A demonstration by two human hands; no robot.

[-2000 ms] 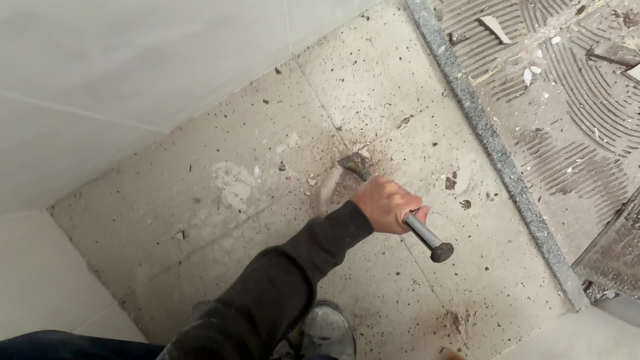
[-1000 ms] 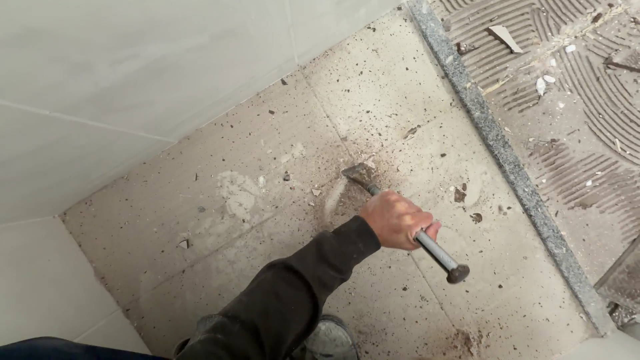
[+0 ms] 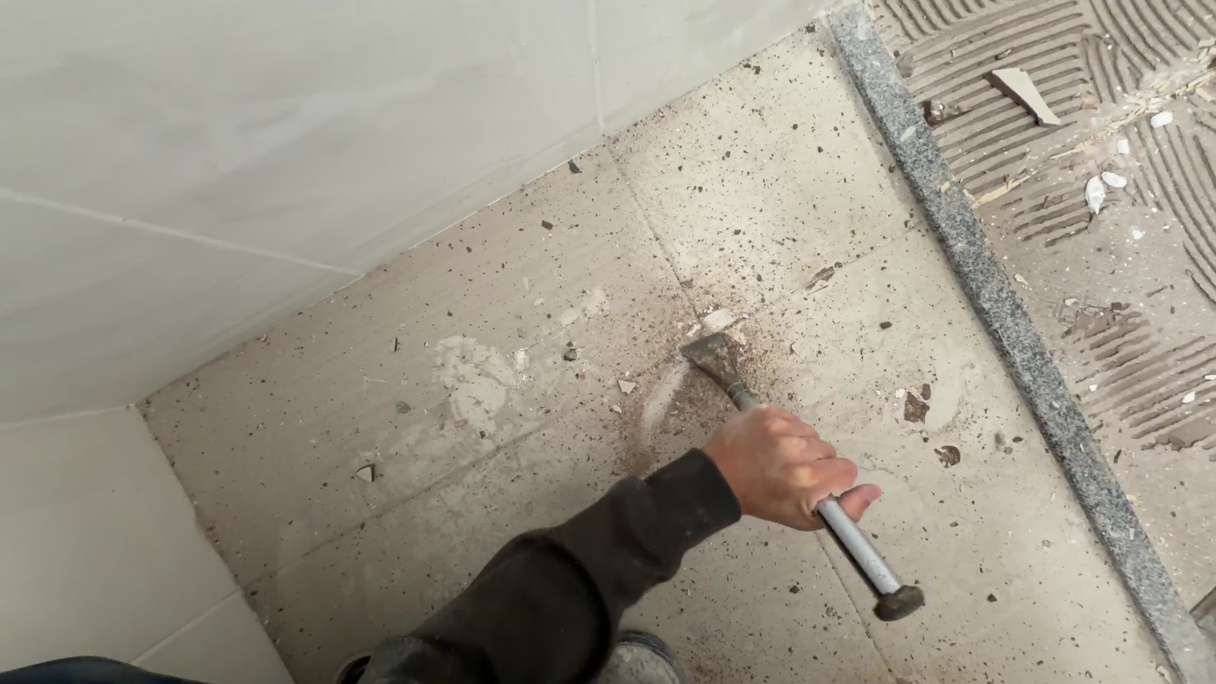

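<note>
My left hand (image 3: 784, 465), at the end of a dark sleeve, is closed round the shaft of a steel flat chisel (image 3: 855, 546). The chisel lies slanted over the floor tiles (image 3: 532, 408). Its broad, worn blade points to the upper left, beside a chipped pale spot (image 3: 717, 320) and brownish dust near a tile joint. The mushroomed striking end, brown and rusty, sticks out beyond my thumb at the lower right. My right hand is out of view.
Light tiled walls rise at the left and top. A grey speckled stone strip (image 3: 1007, 318) borders the tiles; beyond it lies ridged adhesive (image 3: 1135, 370) with a tile shard (image 3: 1024, 95) and chips. A shoe (image 3: 646, 660) shows at the bottom edge.
My left hand keeps its hold on the chisel, and the blade remains near the same chipped spot. The view has shifted slightly.
</note>
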